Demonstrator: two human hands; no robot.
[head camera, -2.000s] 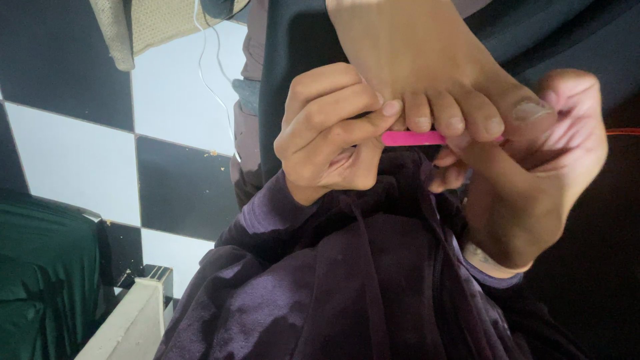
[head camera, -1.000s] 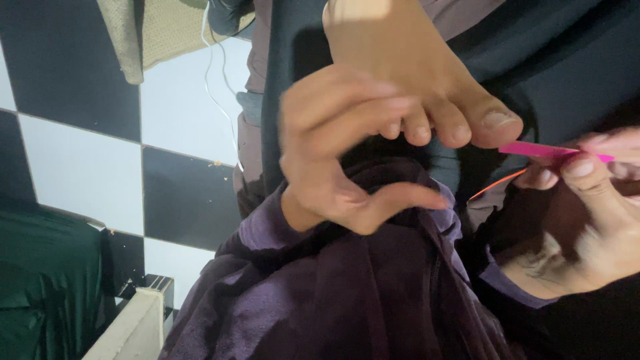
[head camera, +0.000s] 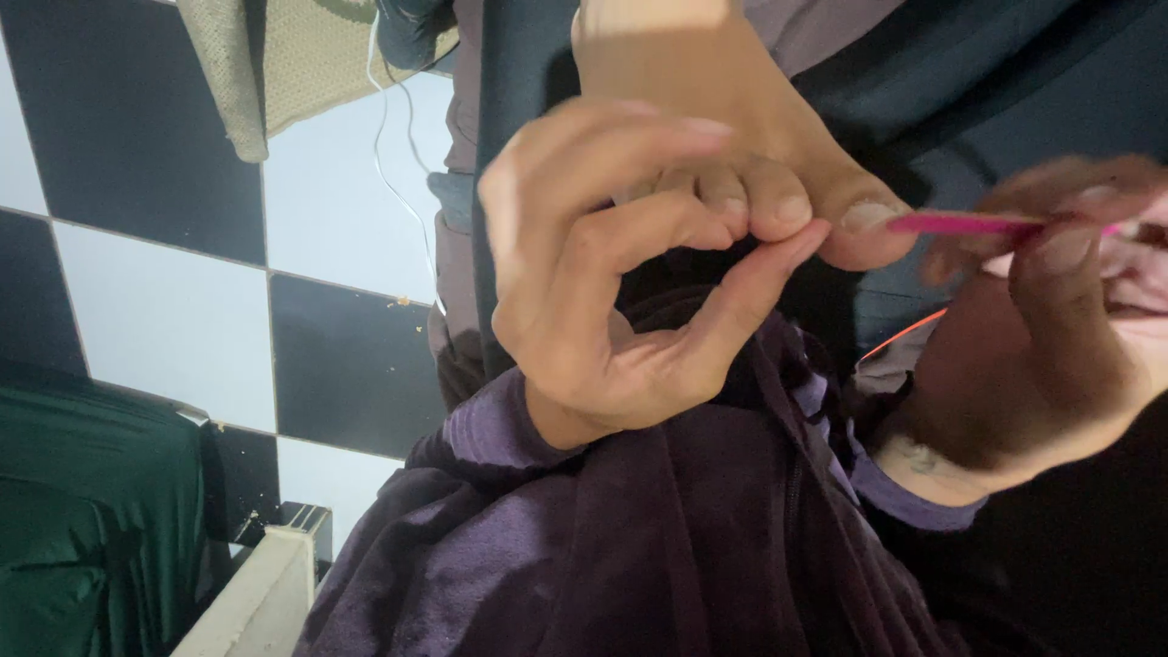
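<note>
A bare foot (head camera: 703, 100) points down toward the purple velvety garment. My left hand (head camera: 620, 274) is curled beside its smaller toes, with the thumb tip close to the toe next to the big toe (head camera: 867, 233); it holds no tool, and whether its fingertips press on the toes is unclear. At the right, my right hand (head camera: 1058, 274) pinches a pink nail file (head camera: 972, 224) between thumb and fingers, slightly blurred. The file's free end meets or overlaps the edge of the big toenail.
Black and white floor tiles (head camera: 164, 310) with crumbs lie at the left. A white cable (head camera: 392, 182) runs down beside a beige woven mat (head camera: 319, 73). Green fabric (head camera: 82, 511) and a pale furniture edge (head camera: 265, 593) are at lower left. An orange cord (head camera: 903, 333) shows near my right wrist.
The pink file was under the smaller toes two seconds ago and is now at the big toe in my right hand. My left hand has let go of the file, and its thumb has risen toward the toes.
</note>
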